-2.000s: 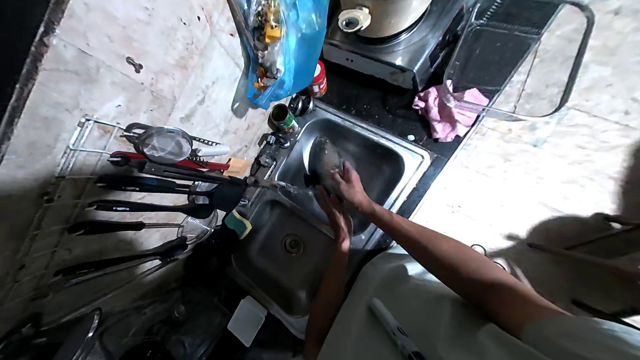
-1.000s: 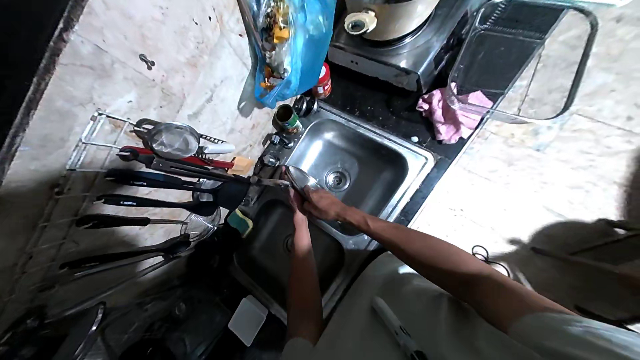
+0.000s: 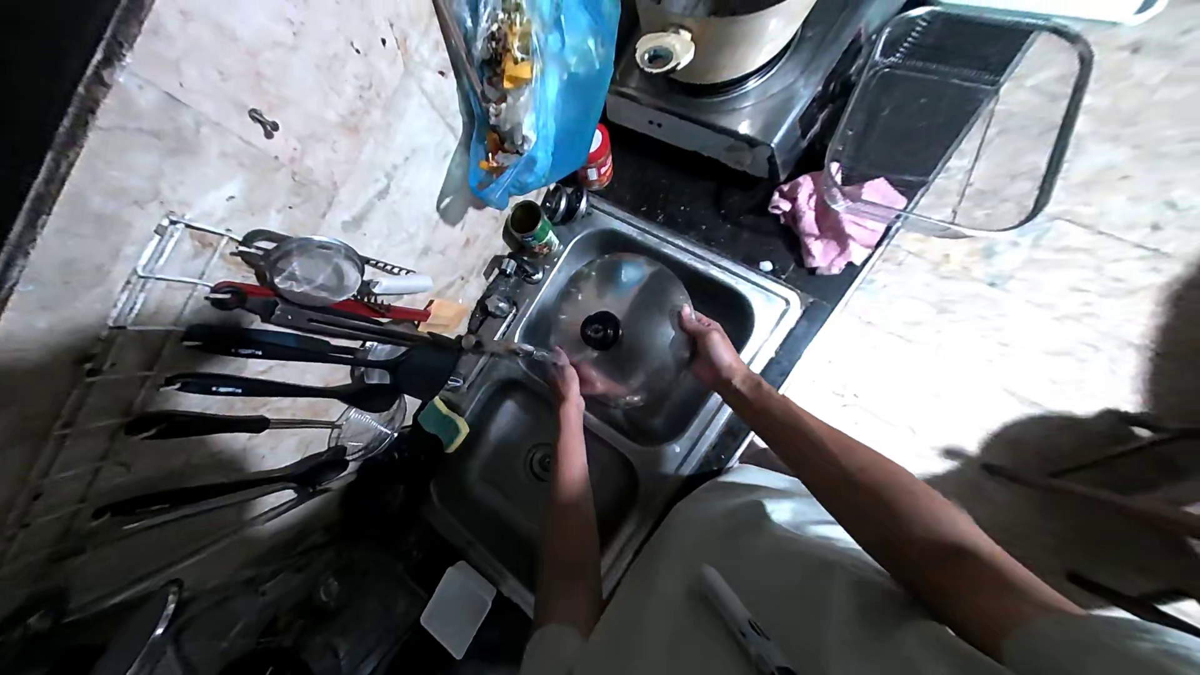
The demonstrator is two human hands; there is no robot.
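Note:
A round pot lid with a black knob (image 3: pixel 623 309) is held over the upper basin of a steel double sink (image 3: pixel 783 314), knob side facing me. My right hand (image 3: pixel 710 347) grips its right rim, the thumb lying on top. At the lid's lower left edge, my left hand (image 3: pixel 565 375) holds the rim close to the faucet spout (image 3: pixel 506 347). The fingers beneath the lid are mostly hidden. The lower basin (image 3: pixel 497 506) lies under my left forearm.
Black-handled utensils (image 3: pixel 262 342) and a strainer (image 3: pixel 314 270) hang from a wall rack. A sponge (image 3: pixel 442 424) sits left of the sink. Above are a green can (image 3: pixel 532 228), a blue bag (image 3: pixel 562 94), a stove (image 3: pixel 684 117), a pot (image 3: pixel 722 42) and a pink cloth (image 3: pixel 825 220).
One second ago the lid was tilted nearly edge-on near the faucet, with both hands close together. Now its face is turned up and my right hand has moved right, apart from my left.

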